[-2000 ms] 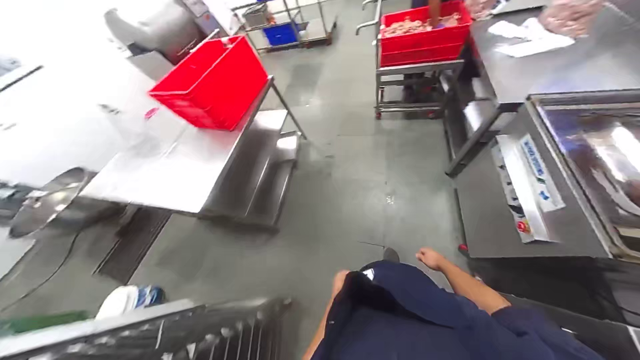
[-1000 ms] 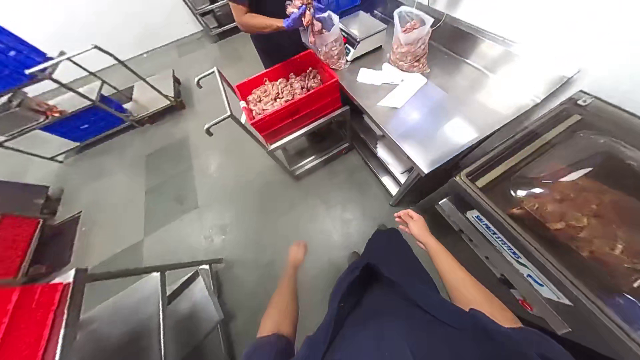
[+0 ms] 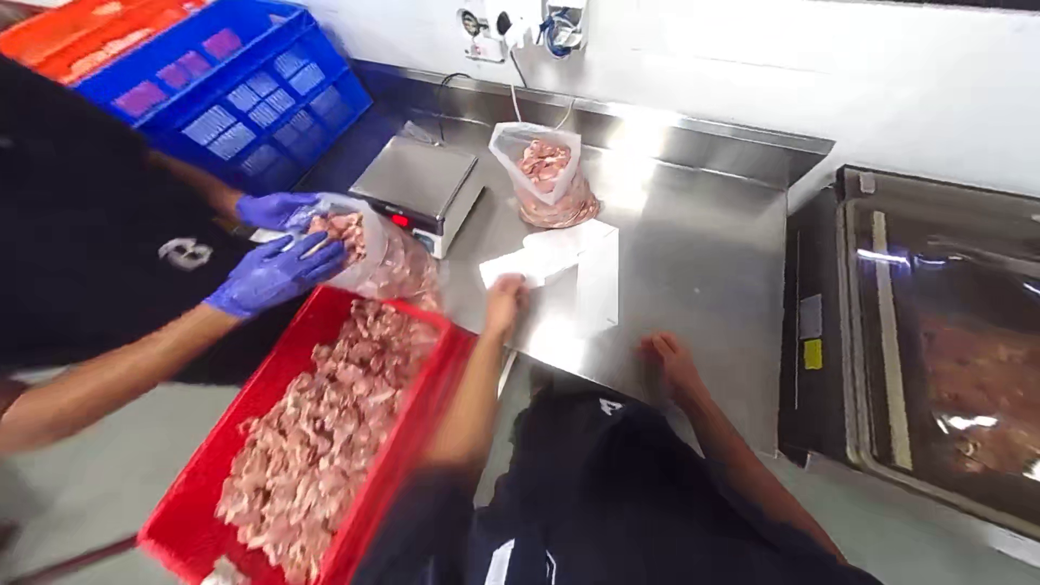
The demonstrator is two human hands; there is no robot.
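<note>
My left hand [image 3: 505,307] is at the near edge of white paper sheets or flat bags [image 3: 552,256] on the stainless steel table [image 3: 699,284]; its fingers look curled, and whether they grip the paper is unclear. Over the table's front edge is my right hand [image 3: 670,361], blurred, with nothing visible in it. Beyond the sheets stands an open clear plastic bag of raw meat pieces [image 3: 556,183]. A digital scale [image 3: 418,183] sits left of that bag. A red crate of raw meat pieces [image 3: 317,439] lies left of my left arm.
A co-worker's purple-gloved hands [image 3: 280,268] hold another plastic bag of meat [image 3: 398,260] beside the scale. Blue crates [image 3: 244,97] stand at the back left. At the right is a vacuum packing machine [image 3: 959,325] with a transparent lid. Sockets and cables [image 3: 520,28] are on the wall.
The view has moved up to the steel table. My left hand, over the floor one second ago, is now at the white sheets. My right hand is now over the table's front edge.
</note>
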